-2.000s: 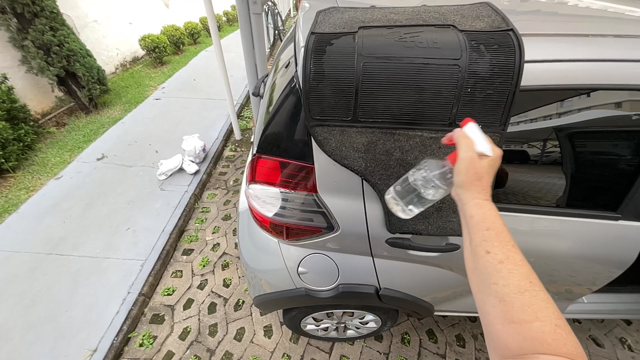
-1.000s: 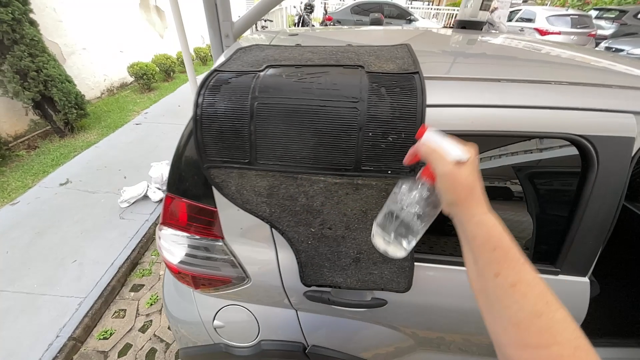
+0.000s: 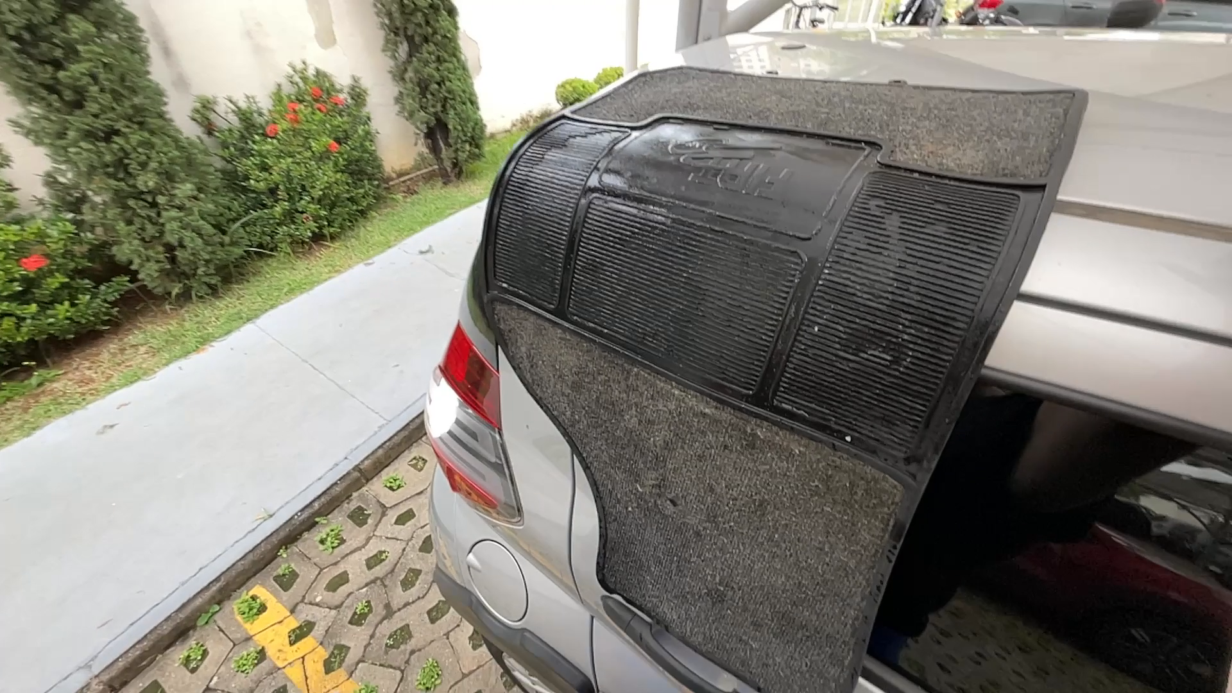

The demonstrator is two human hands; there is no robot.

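Neither my left hand nor my right hand shows in the head view now, and the spray bottle is out of sight too. A car floor mat (image 3: 712,520) of dark grey carpet lies draped over the rear corner of a silver car, from the roof edge down over the side. Its black ribbed rubber panel (image 3: 683,289) looks wet and shiny. The mat's lower end hangs beside the rear door handle (image 3: 664,640).
The car's tail light (image 3: 472,423) and round fuel flap (image 3: 497,580) are left of the mat, a dark side window (image 3: 1078,539) right of it. A grey walkway (image 3: 241,414), paving with grass tufts (image 3: 366,577) and shrubs (image 3: 289,164) lie further left.
My right hand, which held a clear spray bottle with a red and white head in both earlier frames, has gone out of view with it. The view has moved closer to the mat.
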